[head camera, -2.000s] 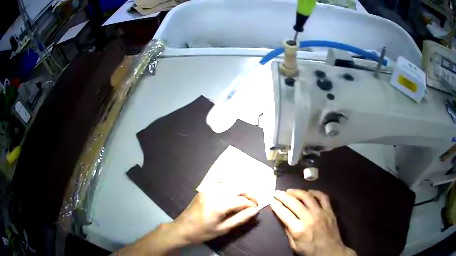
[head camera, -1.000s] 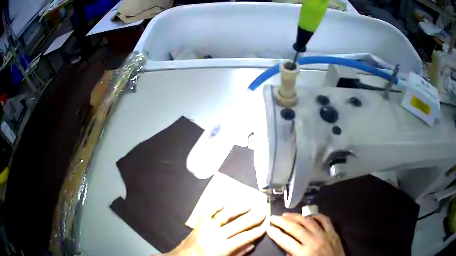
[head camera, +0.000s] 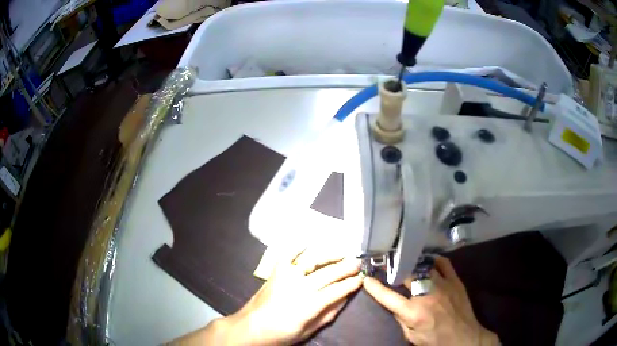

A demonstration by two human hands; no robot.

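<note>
The dark brown panel lies on the white machine table, under both hands and the sewing head. My left hand lies flat on the pale yellow pocket, fingers pointing at the needle area; most of the pocket is hidden by the hand, lamp and glare. My right hand is on the panel at the right of the presser foot, its index fingertip close to the foot and other fingers partly behind the head. Neither hand grips anything visibly. The sewing machine stands at the right.
The glaring lamp head hangs over the panel. A green-handled screwdriver stands on the cream post. The blue gooseneck curves behind the head. A white tub is behind the table. Plastic-wrapped padding runs along the left edge.
The panel and pocket have moved away from me under the head since one second ago. My right hand has shifted up beside the foot, fingers spread. My left hand covers more of the pocket.
</note>
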